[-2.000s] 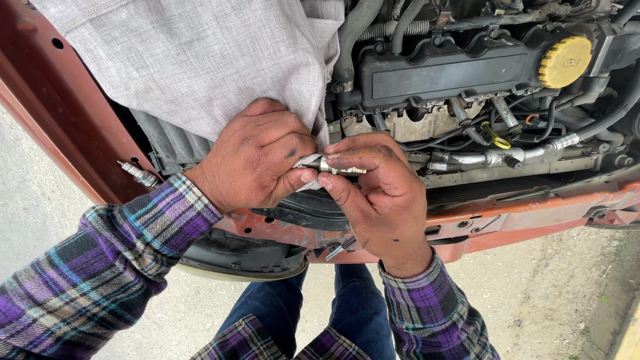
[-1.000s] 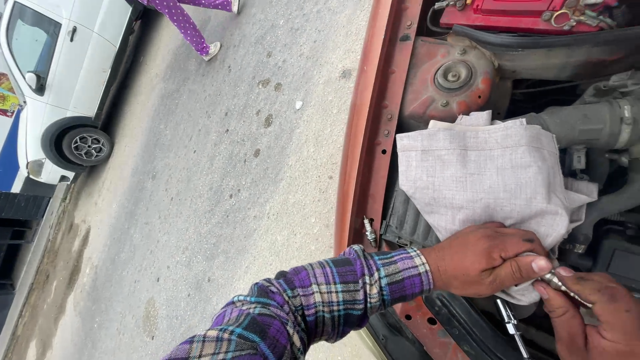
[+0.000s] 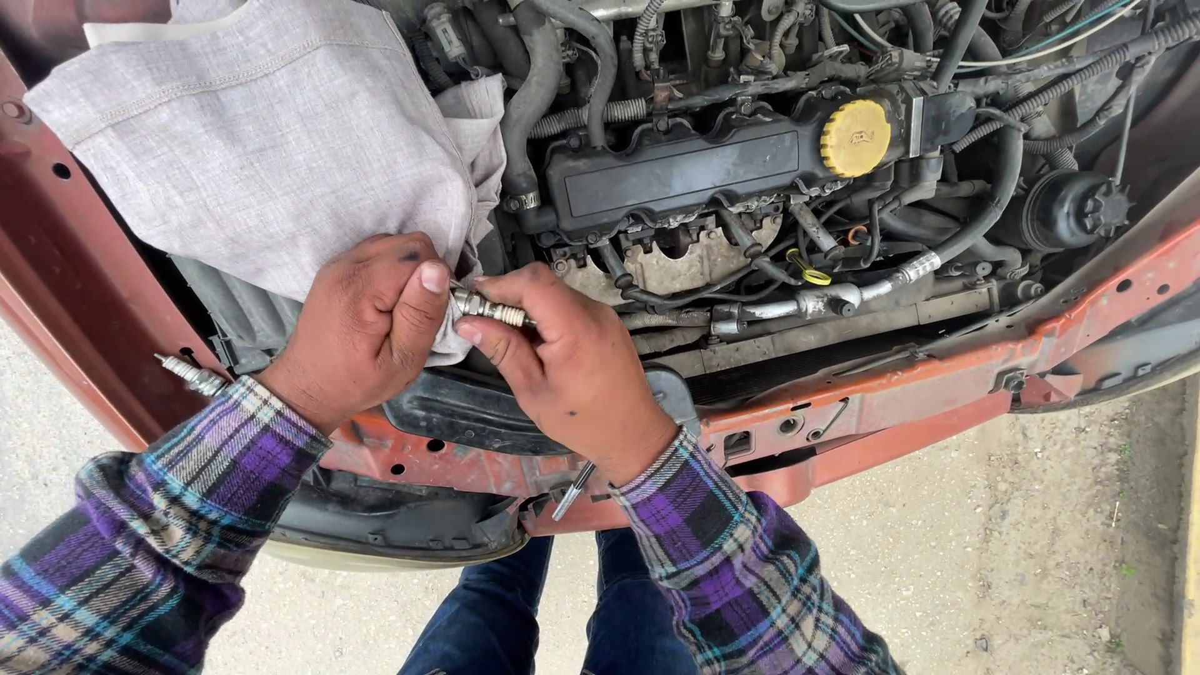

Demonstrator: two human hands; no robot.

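Note:
Between my two hands, over the front edge of the engine bay, is a spark plug point(image 3: 483, 307). My right hand point(image 3: 572, 366) pinches it between thumb and forefinger. My left hand point(image 3: 366, 323) is closed on the lower edge of a light grey cloth point(image 3: 272, 141), its thumb against the plug's other end; that end is mostly hidden. A second spark plug point(image 3: 192, 375) lies at the left by the red body frame, just above my left cuff. Part of a metal tool point(image 3: 574, 490) shows below my right wrist.
The engine's black cover point(image 3: 684, 173) with a yellow oil filler cap point(image 3: 855, 138) is beyond my hands. Hoses and wires surround it. The red front crossmember point(image 3: 872, 398) runs below, and a black reservoir point(image 3: 1069, 211) stands at the right.
The view swung left toward the street and has come back over the engine. Both hands stay together at the spark plug and cloth throughout.

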